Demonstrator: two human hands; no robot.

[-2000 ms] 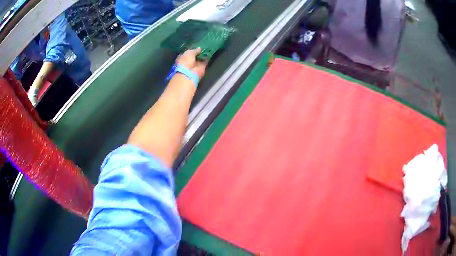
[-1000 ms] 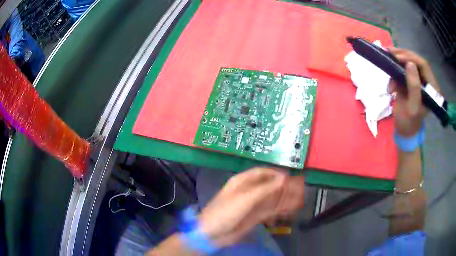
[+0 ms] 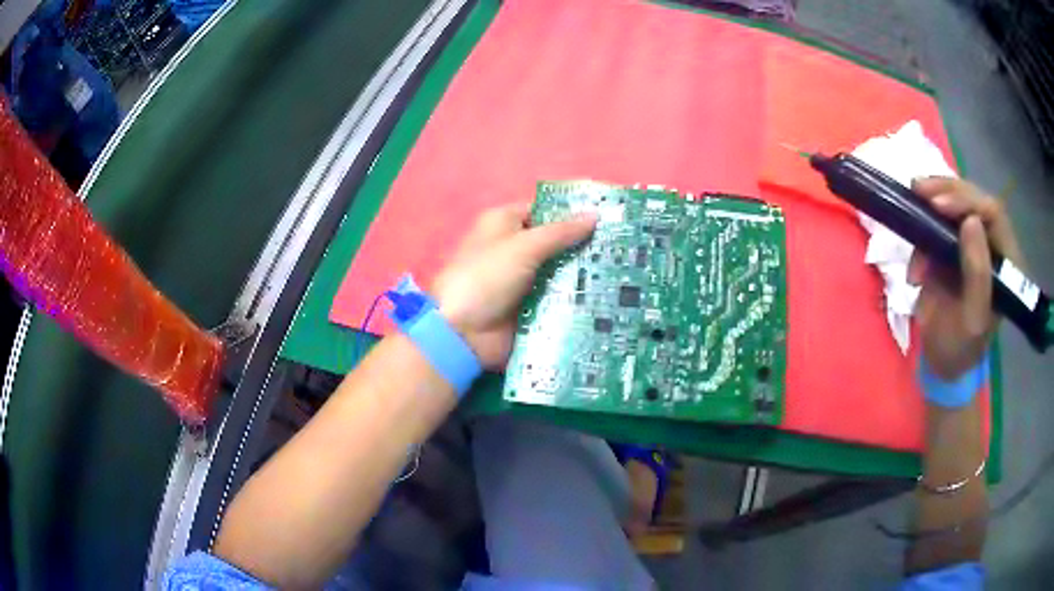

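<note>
A green circuit board [image 3: 682, 312] with small dark chips lies at the near edge of the red mat [image 3: 624, 104], its near side close to the table's green edge. My left hand [image 3: 497, 277] grips the board's left side, thumb on top and fingers partly hidden at the edge. My right hand [image 3: 959, 266] is closed around a black glue syringe [image 3: 902, 208] with a green rear cap, right of the board. The syringe's thin needle points left, above the mat and apart from the board.
A crumpled white tissue [image 3: 907, 156] lies behind the syringe, beside an orange-red pad [image 3: 809, 127]. On the left are the green conveyor [image 3: 243, 139], its silver rail [image 3: 329, 150] and a red-wrapped post [image 3: 104, 277]. A person's blue sleeve [image 3: 58, 81] shows at the upper left.
My left hand has moved from the near table edge up to the board's left side and taken hold of it. The board has moved slightly right and nearer. The syringe has shifted slightly nearer.
</note>
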